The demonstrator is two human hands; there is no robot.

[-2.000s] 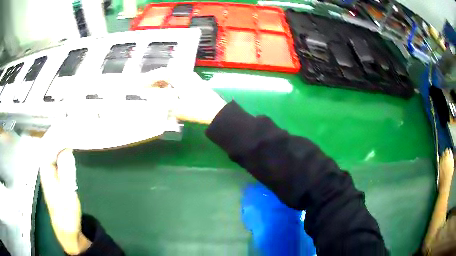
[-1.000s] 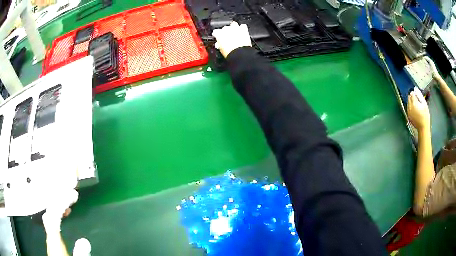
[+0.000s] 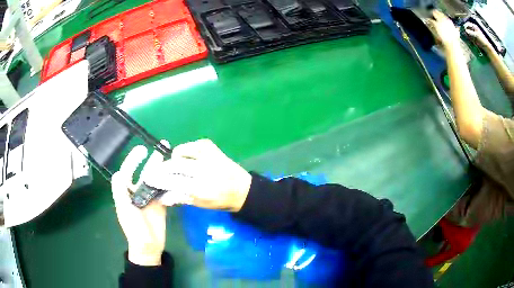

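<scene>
A thin dark phone frame is held tilted above the green mat, its far end pointing up and left. My left hand grips its near end from below, fingers around the edge. My right hand is at the same near end, its fingertips on the frame. The fingers hide part of the near end. The shiny blue film pile lies on the mat below my right forearm.
The white fixture plate with dark slots is at left. The red tray, holding stacked dark parts, is at back left. Black trays are at back centre. A person works at right beside the bench edge.
My right hand has come back from the black trays to in front of me. My left hand has moved right, away from the fixture plate. Both hands now hold the phone frame.
</scene>
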